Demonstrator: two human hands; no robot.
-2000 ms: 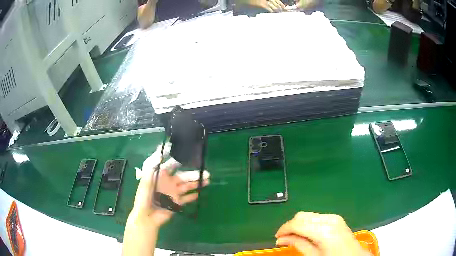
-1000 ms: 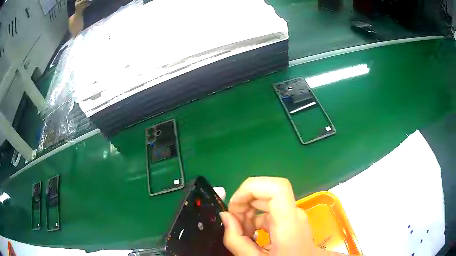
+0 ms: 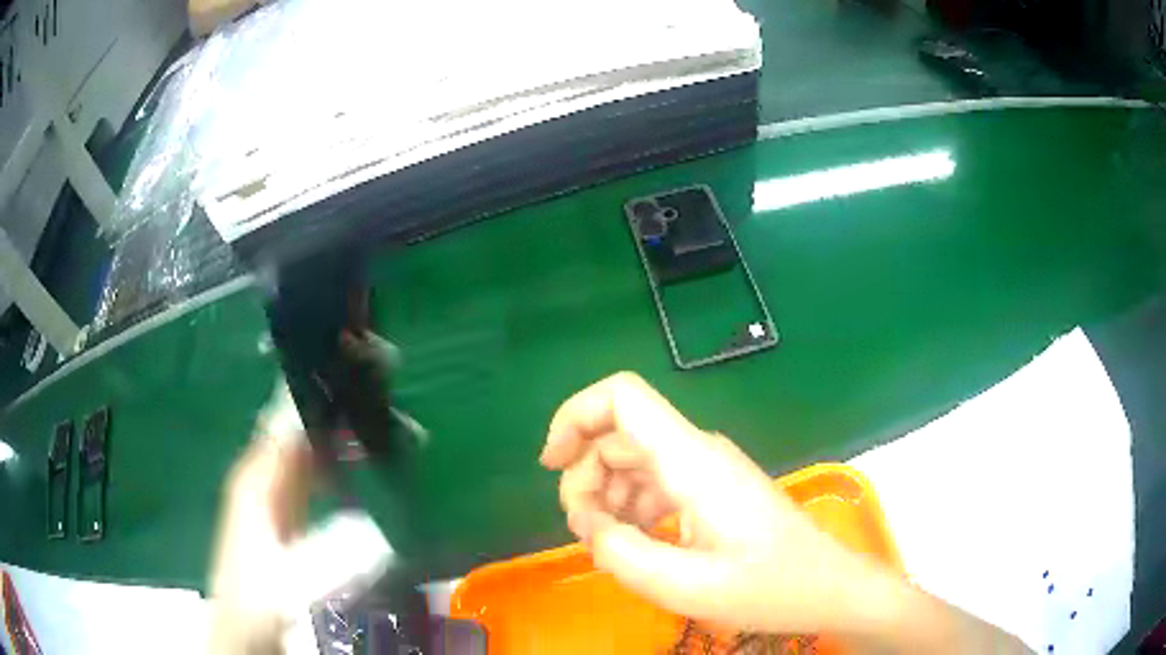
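My left hand (image 3: 262, 512), blurred, is at the left over the belt and holds a dark phone middle frame (image 3: 335, 358), upright and strongly blurred. White covers show on some of its fingertips. My right hand (image 3: 652, 499) is in front of me over the orange tray (image 3: 563, 601), fingers curled and thumb apart, with no part visible in it. Thin dark and copper slivers (image 3: 735, 640) lie in the tray, partly under my right forearm. Another middle frame (image 3: 701, 275) lies on the green belt beyond my right hand.
Two middle frames (image 3: 93, 473) lie at far left on the belt. A tall stack of trays topped with white sheets (image 3: 486, 77) stands beyond, clear wrap (image 3: 154, 205) beside it. Dark plates (image 3: 396, 633) lie left of the tray. White paper (image 3: 997, 473) with dark specks is at right.
My left hand has moved left and up with the frame, away from my right hand. My right hand has come off the frame. The frames on the belt appear further left.
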